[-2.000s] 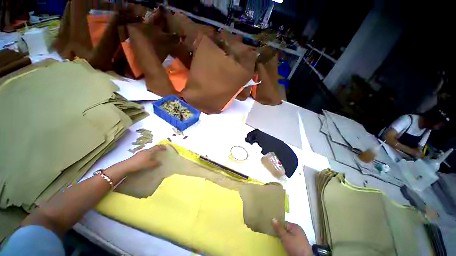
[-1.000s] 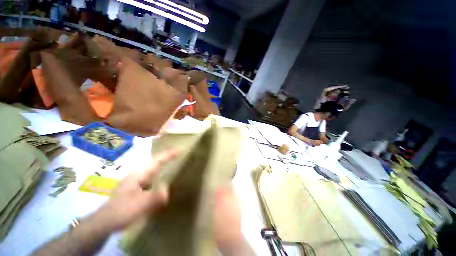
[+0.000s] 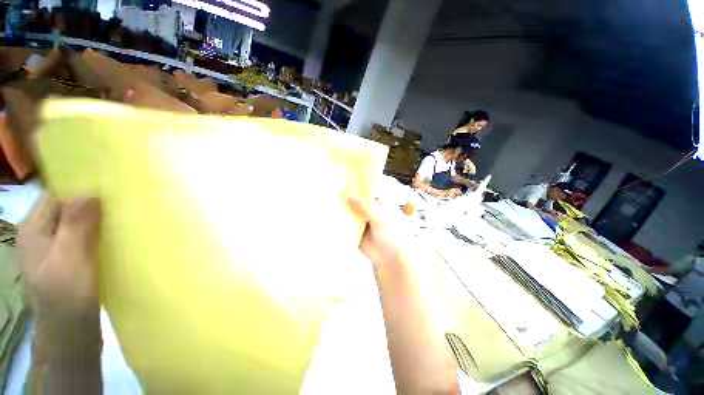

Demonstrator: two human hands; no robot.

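A panel with its yellow lining facing me is held up in front of me and hides much of the table. My left hand grips its left edge, with fingers behind or on the edge; the hand is blurred. My right hand grips its right edge near the upper corner. The upper edge looks thin and nearly straight. The khaki side is hidden.
Khaki panels lie to the right, with dark strips beyond. Brown panels stand at the back left. A khaki stack shows at the left edge. People work farther back.
The panel went from flat on the table, through being folded up, to raised and spread with its yellow side towards me. The view has turned right; the blue bin is no longer visible.
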